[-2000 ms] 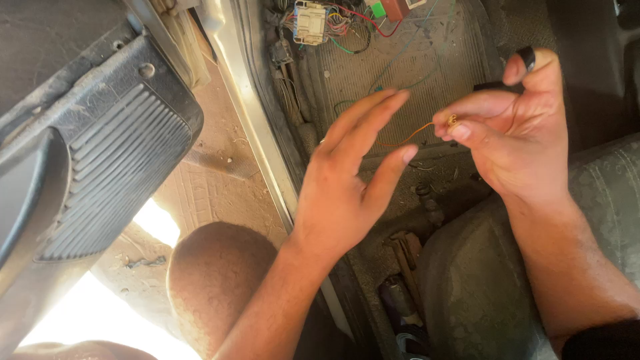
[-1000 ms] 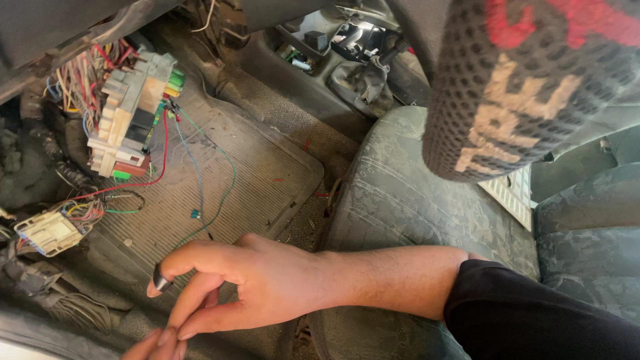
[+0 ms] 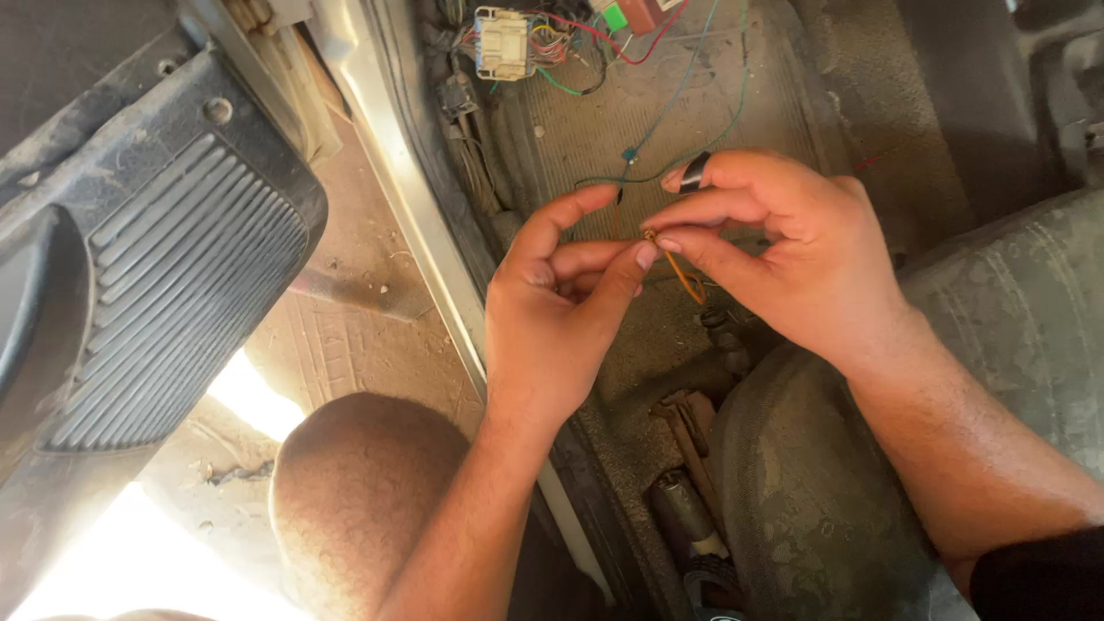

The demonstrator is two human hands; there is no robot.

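My left hand (image 3: 561,302) and my right hand (image 3: 768,241) meet above the car's floor, thumbs and forefingers pinching a small knot of orange wire (image 3: 689,283). A loop of this wire hangs below the fingertips, and another orange length runs up behind the left fingers. Black tape (image 3: 694,172) is wrapped around a finger of my right hand. Beyond the hands lie a thin blue wire (image 3: 681,90) and a green wire (image 3: 742,103). A white connector block (image 3: 503,43) with many coloured wires is at the top, beside a red-brown and green part (image 3: 642,15).
The open door's ribbed panel (image 3: 181,302) stands at left, with the metal door sill (image 3: 414,198) between it and the ribbed floor mat (image 3: 578,155). A fabric seat (image 3: 828,466) fills the lower right. A metal cylinder (image 3: 681,504) lies beside the seat base.
Two seconds ago my left hand was apart with its fingers extended; now its fingertips pinch the orange wire against those of my right hand. The view swung right and came back.
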